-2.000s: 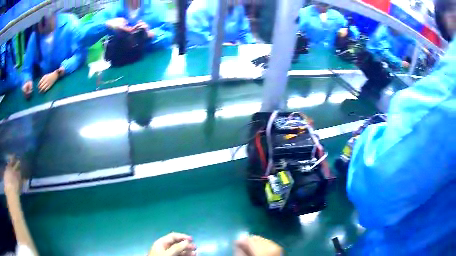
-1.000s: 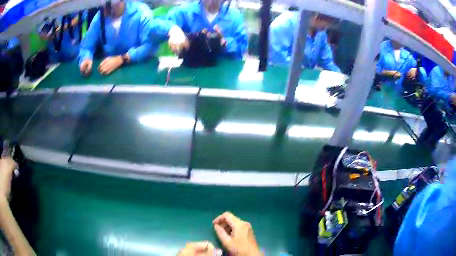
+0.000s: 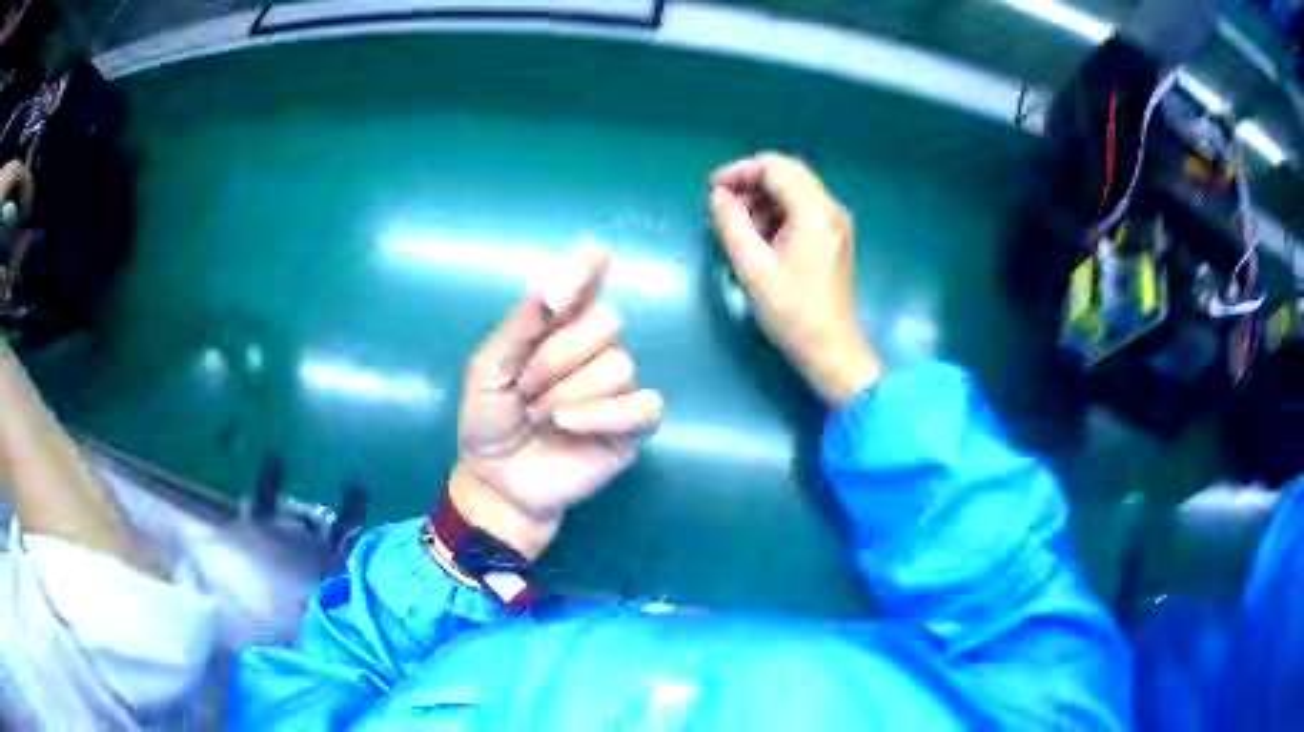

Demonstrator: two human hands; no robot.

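My left hand (image 3: pixel 558 386) is raised over the green bench top (image 3: pixel 258 172), palm side showing, thumb and index fingertip together. A dark red band is on its wrist. My right hand (image 3: pixel 794 258) is to its right and a little farther off, fingers curled and thumb against the fingertips. The hands are apart. Blur hides whether a small item is between the fingertips of either hand. A faint pale trace shows between the hands; I cannot tell what it is.
A black open unit (image 3: pixel 1144 272) with a yellow block and red and white leads stands at the right. Another dark unit (image 3: pixel 72 186) is at the left edge, with another person's arm (image 3: pixel 57 458) beside it. Blue cloth shows at the right edge.
The view has tilted down and come closer to my hands. They have come fully into view, and the sleeves now show. The unit on the right now lies nearer the picture's right edge.
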